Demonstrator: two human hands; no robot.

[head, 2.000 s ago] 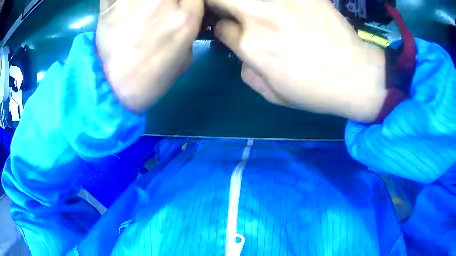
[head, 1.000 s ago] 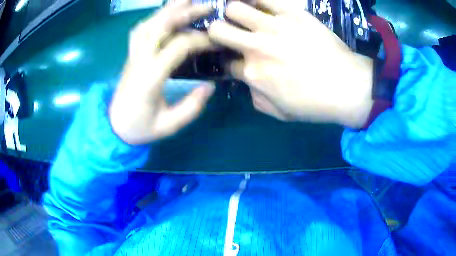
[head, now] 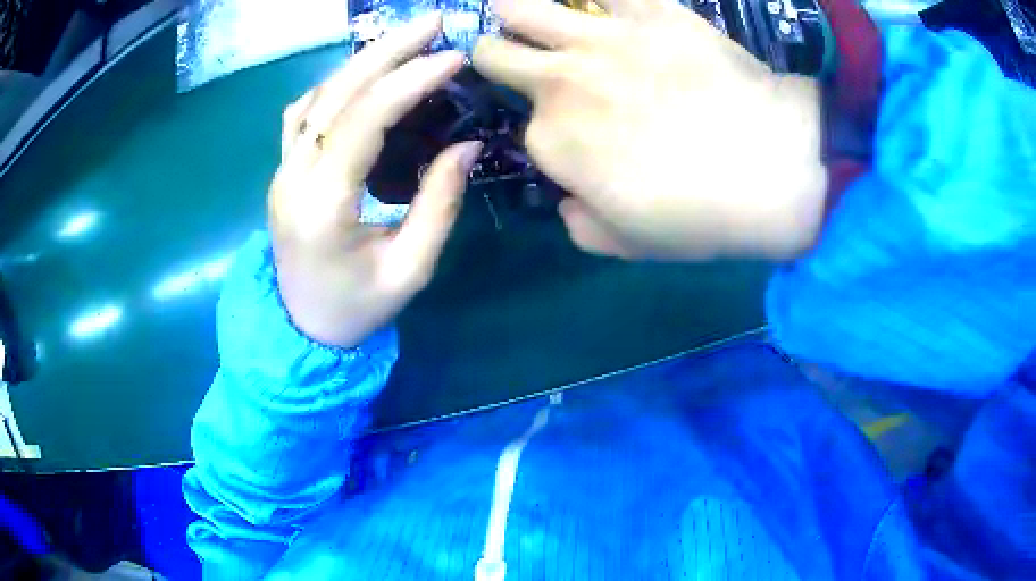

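A black projector housing [head: 496,145] lies at the top centre, cut off by the upper edge and largely covered by my hands. My left hand [head: 361,187] is at its left side, fingers spread over it and thumb at its near part. My right hand [head: 665,131] lies over its middle and right, fingers bent down into it; the fingertips are partly hidden and blurred. I cannot tell whether either hand grips a small part. A blue-white board area [head: 460,25] shows between the fingers.
The housing rests on a glossy green bench mat [head: 148,272]. A pale sheet [head: 256,40] lies at the upper left. A dark red band [head: 852,97] is on my right wrist. A white object [head: 16,426] is at the far left edge. The bench's near edge runs before my coat.
The view has tilted and shifted, showing more bench at the left. The left hand's fingers have spread further over the housing than two seconds ago. The right hand stays over the housing.
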